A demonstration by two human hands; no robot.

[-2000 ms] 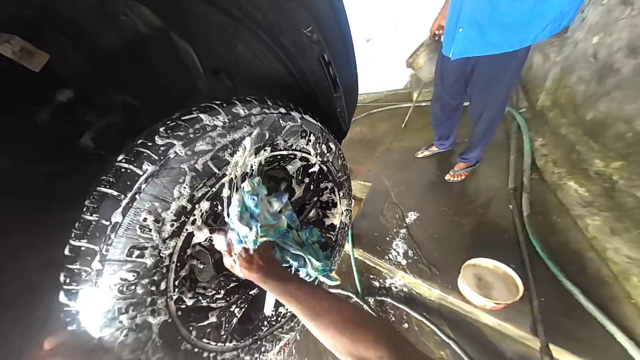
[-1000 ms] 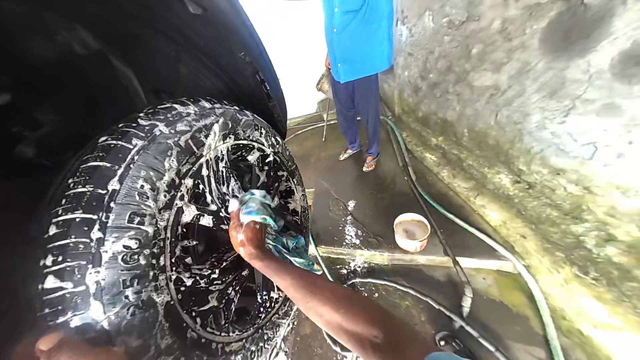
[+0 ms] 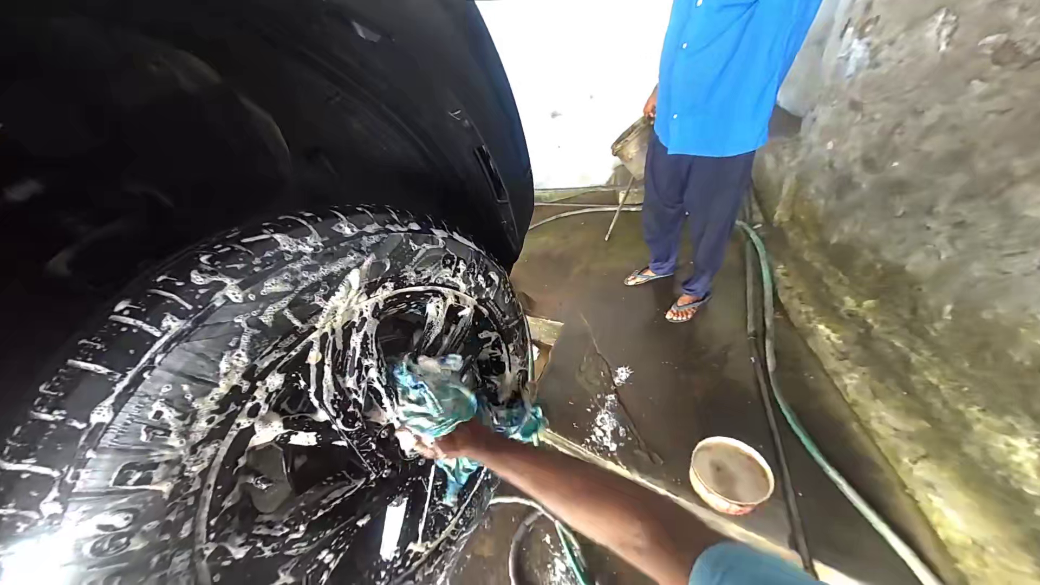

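Observation:
My right hand [image 3: 443, 443] grips a wet blue-green cloth [image 3: 435, 398] and presses it to the spoked wheel rim [image 3: 317, 479], right of the hub. Part of the cloth hangs below and to the right of the fingers. White suds streak the rim and the black tyre [image 3: 179, 366], which sits under the dark wheel arch of a vehicle [image 3: 390, 97]. My left hand is out of the frame.
A round tub of cloudy liquid [image 3: 731, 475] stands on the wet floor. Hoses [image 3: 768, 325] run along the rough wall [image 3: 918, 244]. A person in a blue shirt [image 3: 715, 81] stands beyond, holding a bucket [image 3: 634, 148]. A low kerb [image 3: 650, 487] crosses the floor.
The cloth, bunched at my right hand a second ago, now spreads wider over the rim. My left hand, at the lower left edge a second ago, has left view. The view has swung about.

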